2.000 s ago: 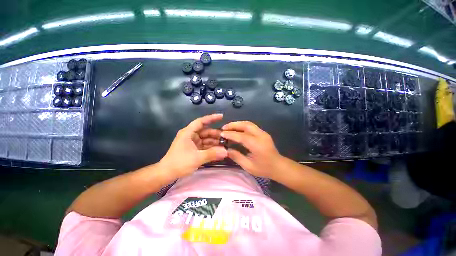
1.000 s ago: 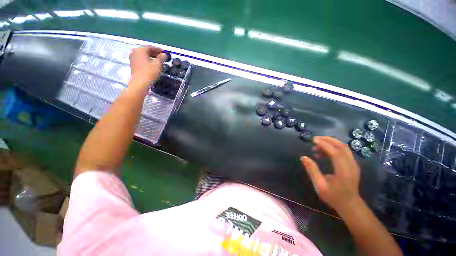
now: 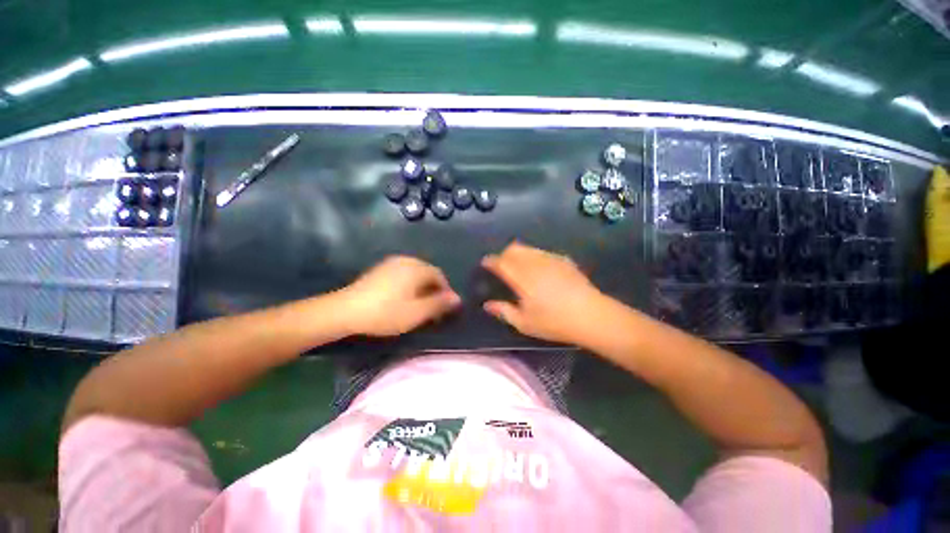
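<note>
My left hand point(image 3: 404, 296) is low over the black mat, fingers curled; it is blurred, and whether it holds anything is hidden. My right hand point(image 3: 540, 294) is just right of it, thumb and index finger apart, with no part visible between them. The hands do not touch. Black round housings point(image 3: 442, 203) lie in a loose cluster beyond the hands, some with shiny centres. Several pale speckled round boards point(image 3: 613, 180) lie at the mat's right. The left clear tray point(image 3: 89, 259) holds black discs in its upper right pockets.
The right clear tray point(image 3: 684, 159) has mostly dark-filled pockets. A thin silver tool point(image 3: 257, 170), possibly tweezers, lies slanted beside the left tray. A white rail point(image 3: 313, 101) and a shiny green surface point(image 3: 469, 62) run beyond the mat. A yellow item point(image 3: 939, 219) is at the far right.
My left hand has come back from the left tray, whose top right pocket shows one more disc. The nearest right disc of the cluster is gone from the mat. The view has turned and levelled.
</note>
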